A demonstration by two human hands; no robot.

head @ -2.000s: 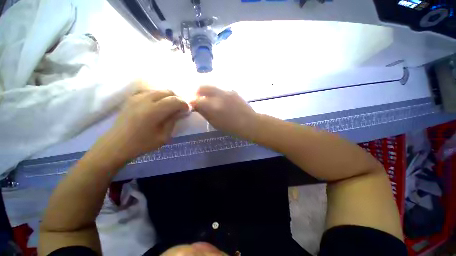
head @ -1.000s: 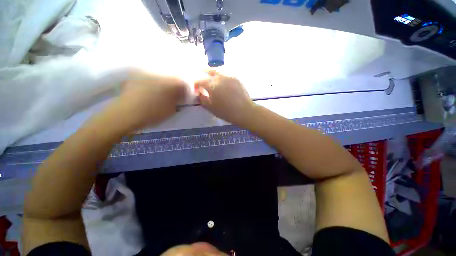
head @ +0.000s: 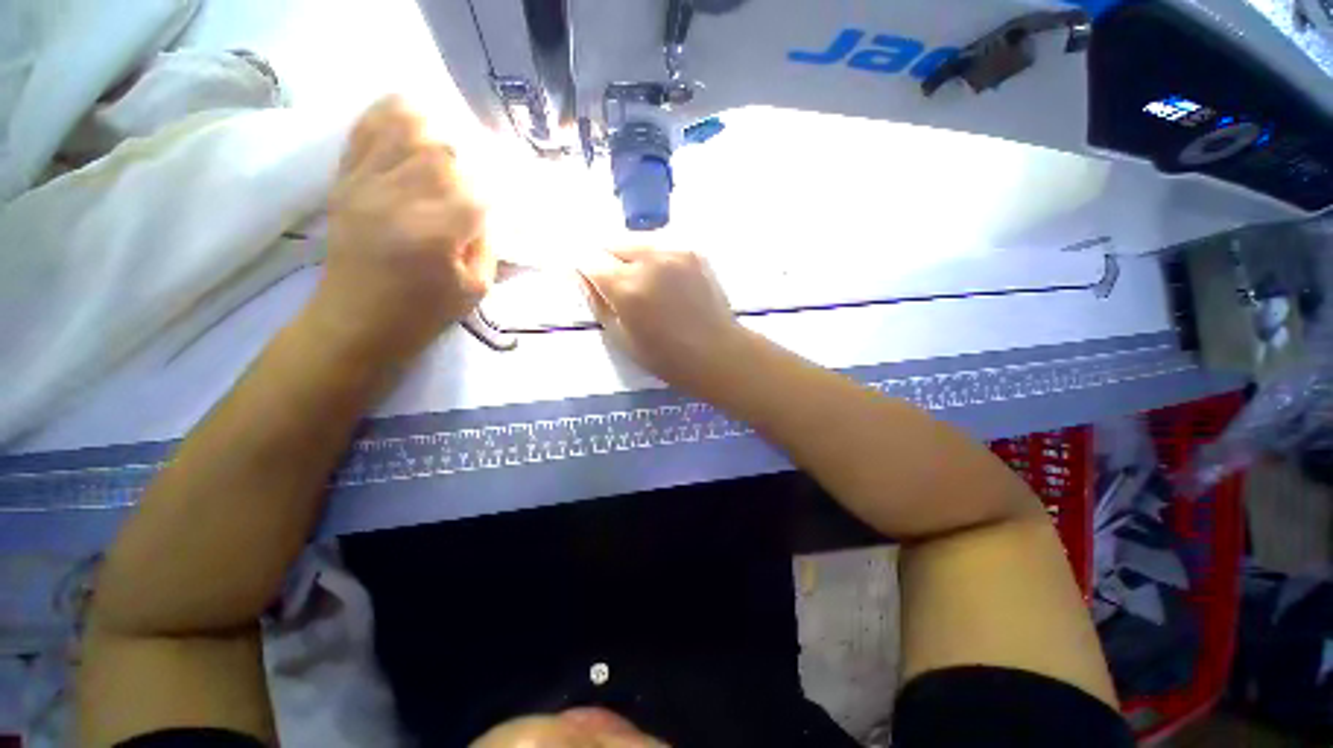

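White cloth [head: 161, 219] lies bunched on the machine bed at the left and reaches my left hand. My left hand [head: 402, 234] is closed at the cloth's right end, left of the needle area. My right hand [head: 658, 310] is on the bed just below the blue-grey cylinder [head: 643, 190], its fingertips pinched together. Lamp glare hides what lies between its fingertips, so I cannot tell if it holds cloth. The sewing machine head [head: 819, 73] stands above both hands.
The ruler strip [head: 585, 434] runs along the table's front edge. The control panel [head: 1213, 124] is at the upper right. A red basket [head: 1221, 585] with grey and white cloth stands below the table at right. A clear plastic bag [head: 1272, 395] hangs at the right end.
My left hand has moved left and up, away from my right hand, which stays near the needle area. The gap between them shows more bed. The view has shifted, showing more of the machine head.
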